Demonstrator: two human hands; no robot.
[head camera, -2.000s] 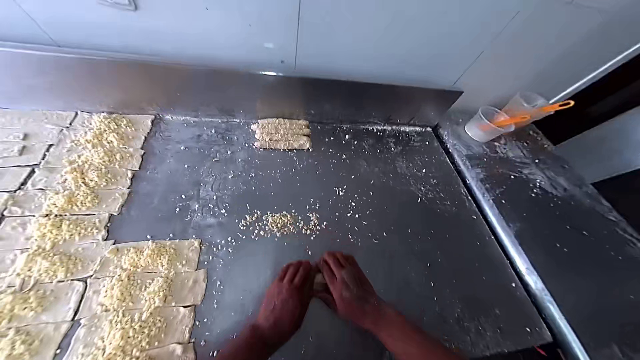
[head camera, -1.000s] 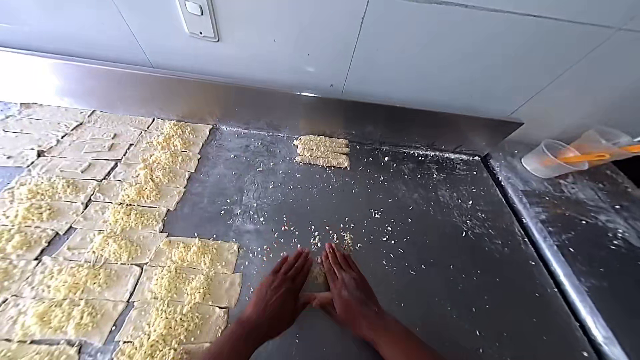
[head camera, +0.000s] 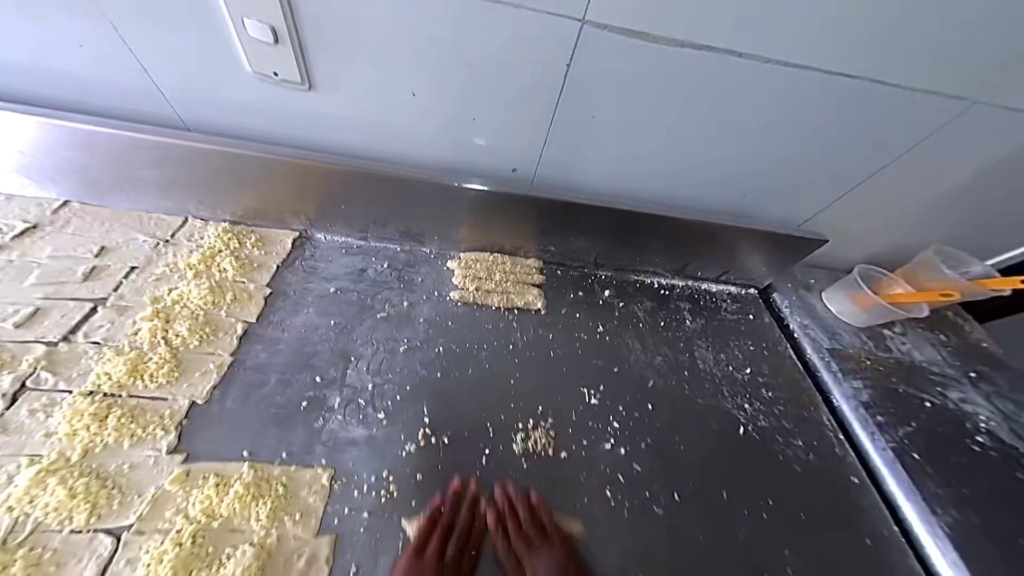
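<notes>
Side by side at the bottom centre, my left hand (head camera: 448, 528) and my right hand (head camera: 528, 528) lie flat, palms down, over a piece of dough (head camera: 571, 526). Only the dough's ends show past my hands; the rest is hidden. Just beyond my fingertips is a small heap of pale crumbs (head camera: 534, 438). Several crumb-coated dough rolls (head camera: 498, 280) lie together near the steel backsplash. To the left, dough squares (head camera: 308, 496) bear grated cheese-like filling (head camera: 240, 496); others at the far left (head camera: 120, 220) bear little or none.
Crumbs and flour are scattered over the dark metal worktop (head camera: 680, 480). A steel backsplash (head camera: 368, 196) runs along the tiled wall, below a wall switch (head camera: 261, 30). Past a metal edge strip (head camera: 880, 460) at right, two clear plastic cups (head camera: 856, 298) hold orange-handled utensils (head camera: 920, 297).
Both hands have gone from curled fingers around a small piece to flat, outstretched fingers over dough, whose ends now show on both sides. The view has shifted somewhat.
</notes>
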